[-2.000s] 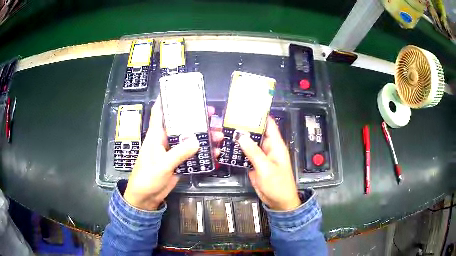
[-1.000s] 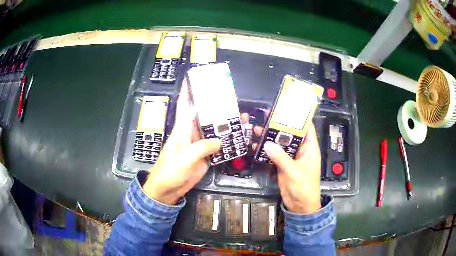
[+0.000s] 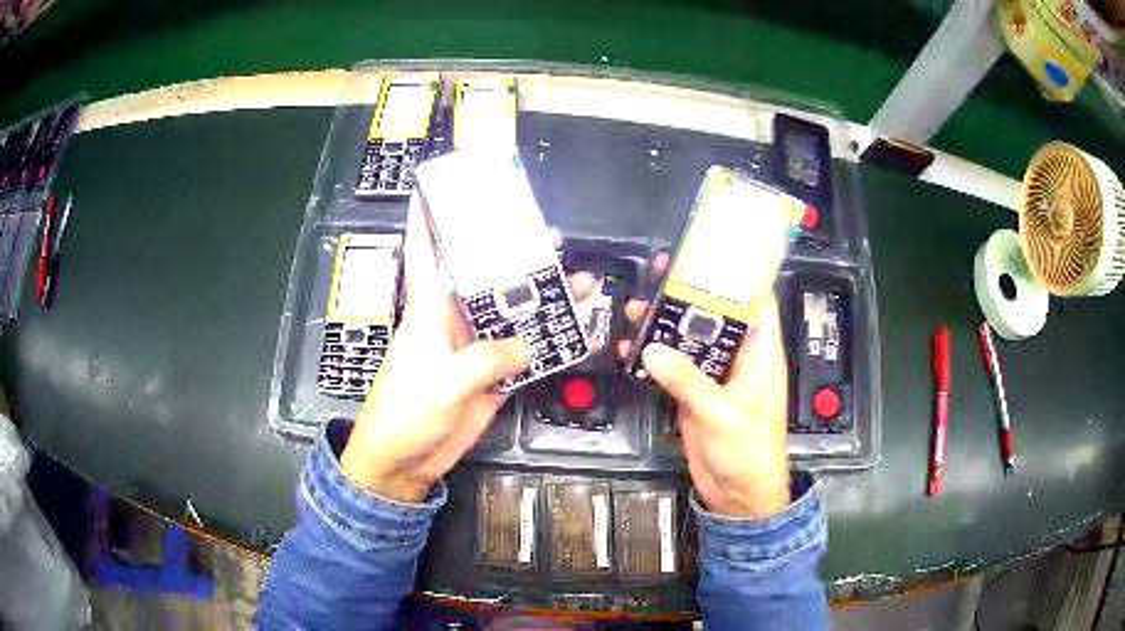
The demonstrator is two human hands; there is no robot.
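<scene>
My left hand (image 3: pixel 426 382) holds a keypad phone (image 3: pixel 506 271) with a lit white screen, thumb on its keys. My right hand (image 3: pixel 728 413) holds another keypad phone (image 3: pixel 716 271) with a lit screen and yellow edging, thumb at its lower keys. Both are held upright above the clear blister tray (image 3: pixel 286 333), apart from each other. In the tray, three phones lie screen up at the left, one of them here (image 3: pixel 360 314). Phones seen from the back, with red round spots, lie at the right (image 3: pixel 820 358) and in the middle (image 3: pixel 577 417), the middle one partly hidden.
Three phone batteries (image 3: pixel 577 526) lie at the near bench edge. A red marker pen (image 3: pixel 940 407) and a thin pen (image 3: pixel 997 401) lie at right, near a small fan (image 3: pixel 1067 219) and white ring (image 3: pixel 1009 286). Another tray (image 3: pixel 27 173) is at far left.
Over two seconds the two held phones have moved apart, and both have tilted. In the last second they have shifted slightly left in view. The camera view has also shifted.
</scene>
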